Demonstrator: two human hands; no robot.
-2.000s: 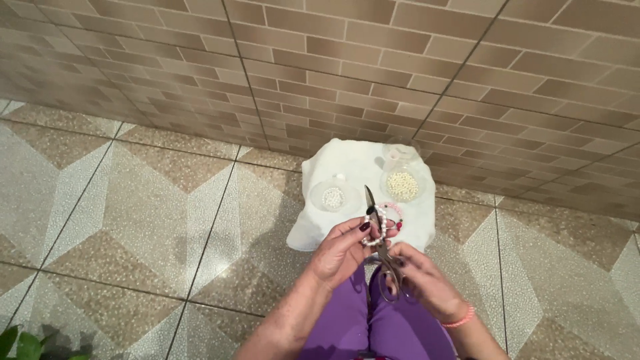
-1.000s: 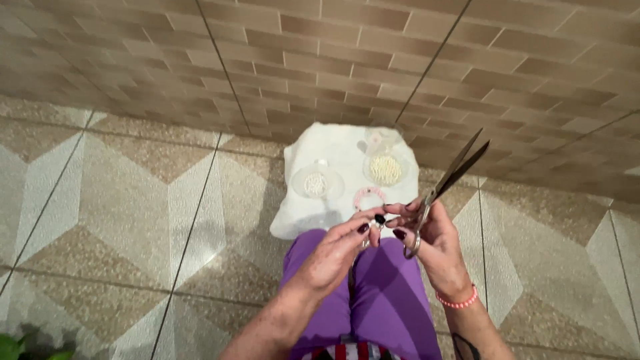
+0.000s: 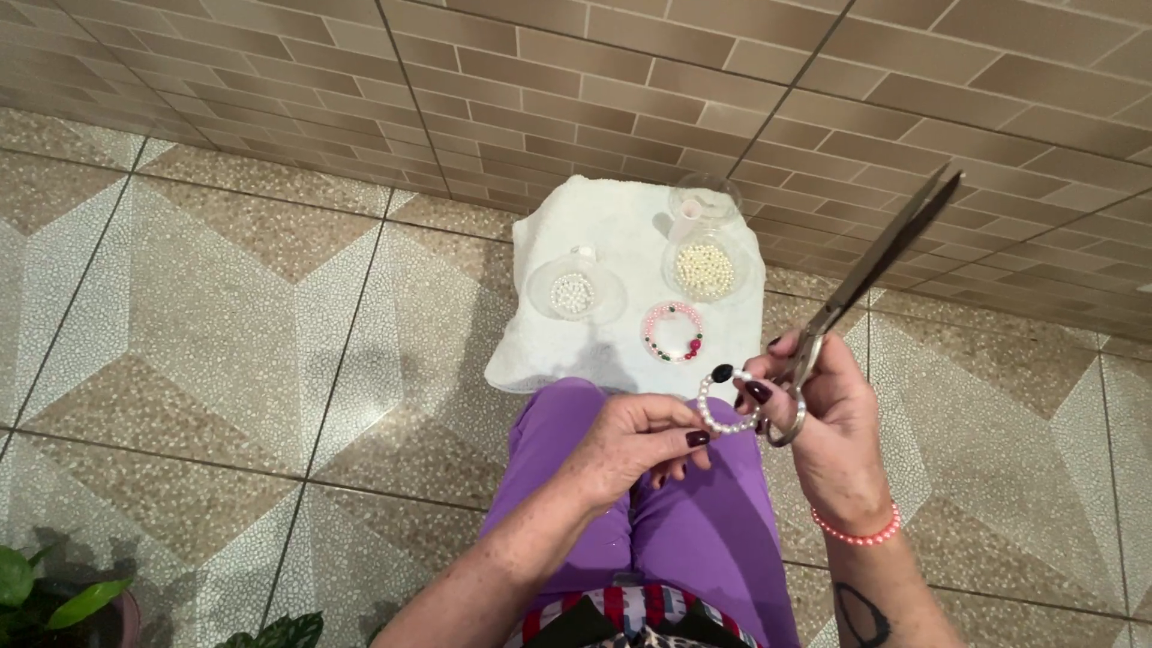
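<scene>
My right hand (image 3: 823,405) holds metal scissors (image 3: 850,288), blades pointing up and right, and also pinches the right side of a white pearl-bead bracelet (image 3: 708,416). A larger black bead (image 3: 722,373) sits at the bracelet's top. My left hand (image 3: 643,445) is at its lower left, thumb and finger near the beads; whether they grip it cannot be told. Beyond lies a pink bead bracelet (image 3: 673,332) with red and green beads, on a white cloth (image 3: 540,360). A coral bead bracelet (image 3: 859,540) circles my right wrist.
On the cloth stand a clear dish of white beads (image 3: 571,292), a clear dish of cream beads (image 3: 705,268), a small whitish cylinder (image 3: 688,216) and a clear round container (image 3: 711,193). A tiled wall (image 3: 585,81) rises behind. A potted plant (image 3: 90,603) stands lower left.
The scissors, earlier upright between my hands, have swung out to the right in my right hand. The pearl bracelet, largely hidden a second ago, shows as a ring between my hands.
</scene>
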